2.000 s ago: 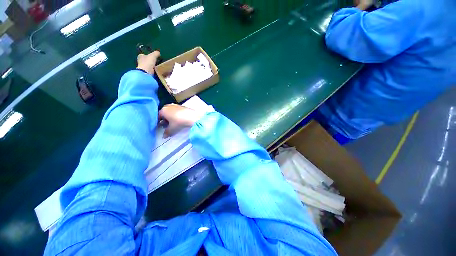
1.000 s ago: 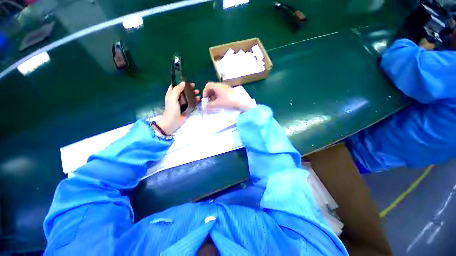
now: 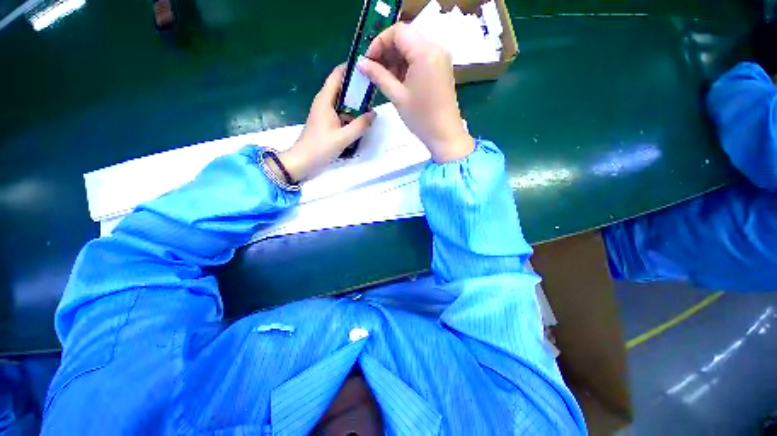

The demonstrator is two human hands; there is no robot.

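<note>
My left hand point(image 3: 328, 128) holds a long narrow black handheld unit point(image 3: 365, 43) by its near end, over the white strips. Green circuit board shows inside the unit, with a small white patch near its far end. My right hand point(image 3: 417, 81) pinches a small white adhesive piece point(image 3: 357, 88) between thumb and forefinger, against the unit's open face. Whether the piece is stuck down cannot be told. Long flat white strips point(image 3: 196, 166) lie overlapping under and beside my left hand.
A small cardboard box point(image 3: 509, 49) with a heap of white pieces point(image 3: 460, 32) stands beyond my right hand. A dark unit point(image 3: 164, 12) lies at the far left. A large carton point(image 3: 584, 332) stands by the bench edge at right. A blue-sleeved person point(image 3: 750, 136) is at right.
My left hand has brought the unit from the far side to over the strips. My right hand has moved from the strips onto the unit with a white piece. The view has shifted.
</note>
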